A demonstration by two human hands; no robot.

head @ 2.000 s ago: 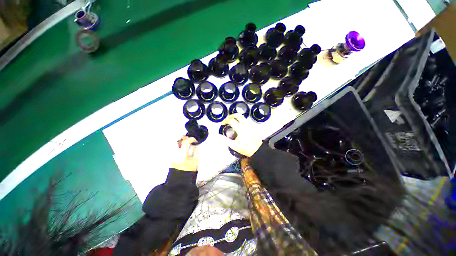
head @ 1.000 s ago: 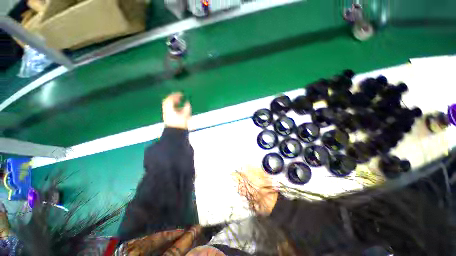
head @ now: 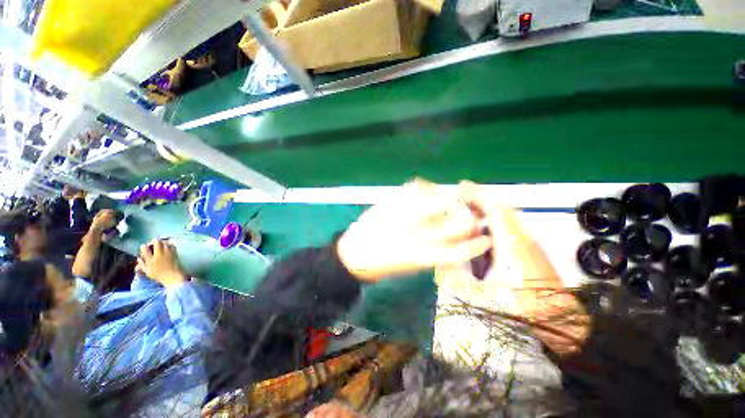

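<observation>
My left hand point(head: 417, 233) and my right hand point(head: 506, 253) are together in front of me over the white sheet point(head: 466, 306). Both are blurred and overexposed. A small dark part point(head: 482, 260) shows between their fingers; its shape is mostly hidden. Several glossy black flanged sleeves point(head: 602, 215) stand in rows on the right, their round rims upward, cut off by the picture's right edge.
The green conveyor belt point(head: 523, 122) runs beyond a white rail. A purple-ended unit point(head: 232, 236) lies on the green bench at left near a blue holder point(head: 214, 207). People in blue sit at left. Cardboard boxes point(head: 351, 34) stand beyond the belt.
The view has swung left. My left hand has come back from over the belt and met my right hand. The dark part now shows between them.
</observation>
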